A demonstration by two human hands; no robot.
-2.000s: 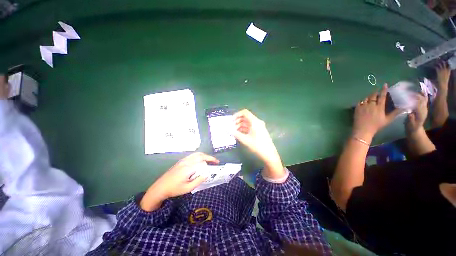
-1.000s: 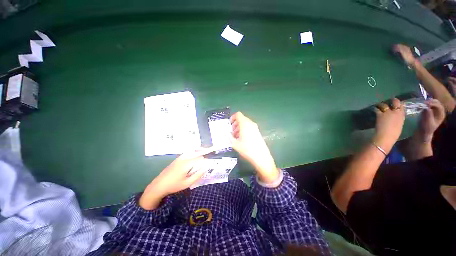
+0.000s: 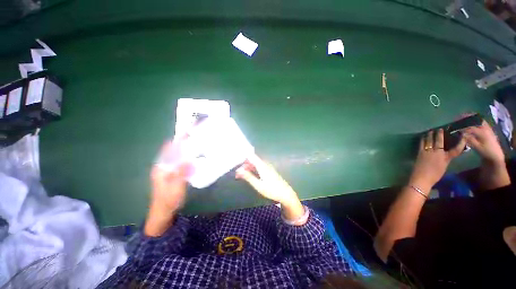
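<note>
A white label sheet [image 3: 218, 149] lies tilted over the stack of label sheets [image 3: 202, 106], whose upper part with small dark print shows behind it. My left hand [image 3: 172, 175] is blurred at the sheet's lower left edge, with its fingers on the sheet. My right hand [image 3: 265, 178] is at the sheet's lower right corner, fingers bent; whether it grips the sheet is unclear. A small dark patch shows under the sheet beside my right fingers. The black product box cannot be made out.
Black boxes with white labels [image 3: 35, 90] stand at far left, beside zigzag paper [image 3: 37, 58]. White paper pieces [image 3: 245, 44] lie farther up the green worktop [image 3: 294, 73]. A yellow tool [image 3: 385, 86] and pale ring [image 3: 434, 100] lie right. A neighbour's hands hold a black box [image 3: 461, 127].
The printed sheet near my lap is gone from there, and a white sheet now covers part of the stack. My left hand moved up and left. The labelled box has gone from sight.
</note>
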